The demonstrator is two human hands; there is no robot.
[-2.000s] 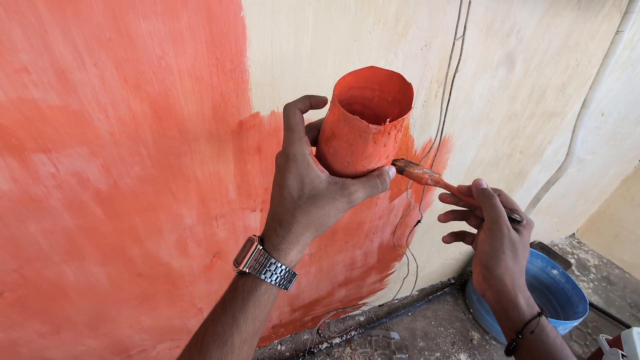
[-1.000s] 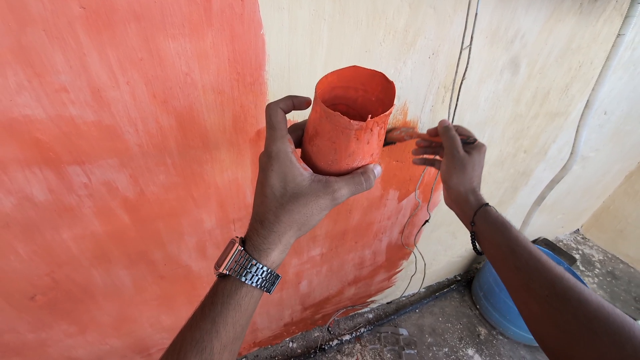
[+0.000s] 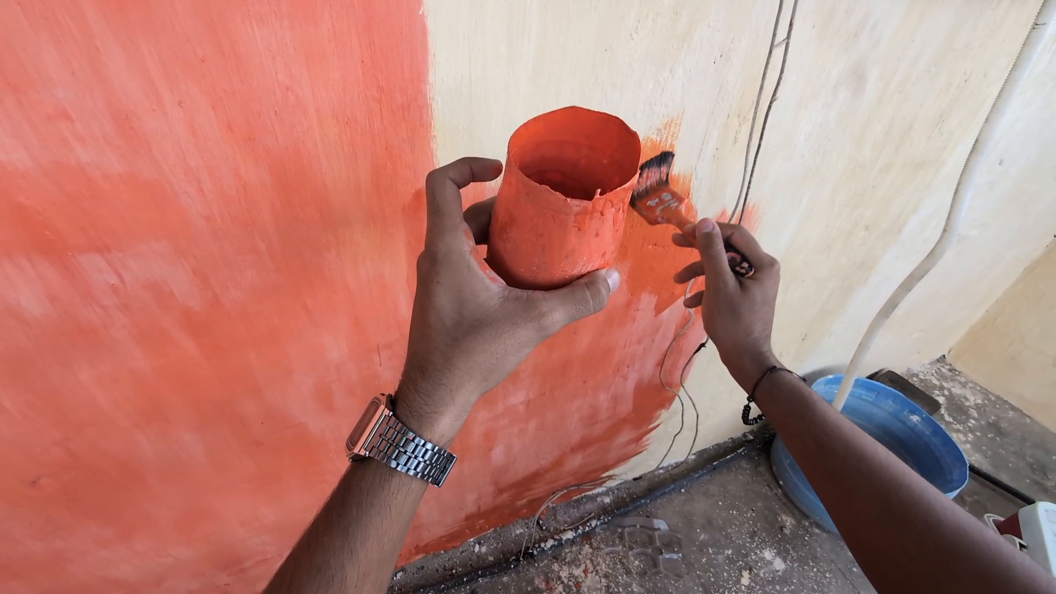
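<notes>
My left hand (image 3: 487,297) grips an orange-coated paint container (image 3: 561,235) with a ragged cut rim, its thumb under the near side and its fingers around the left. Orange paint lies inside the container. In my right hand (image 3: 734,289) is a paintbrush (image 3: 664,202) with dark bristles and a paint-smeared handle. The bristles point up, just right of the container's rim, at the edge of fresh orange strokes. Behind both hands stands a wall, orange (image 3: 206,289) on the left and cream (image 3: 874,148) on the right.
Thin wires (image 3: 767,107) hang down the wall to the floor. A blue tub (image 3: 895,437) stands on the speckled floor (image 3: 701,544) at the lower right, with a pale hose or pipe (image 3: 932,264) running down near it. A white object (image 3: 1035,532) is at the right edge.
The brush in my right hand has moved up from low beside the container to near its rim, its bristles now pointing upward. More orange shows on the wall right of the container.
</notes>
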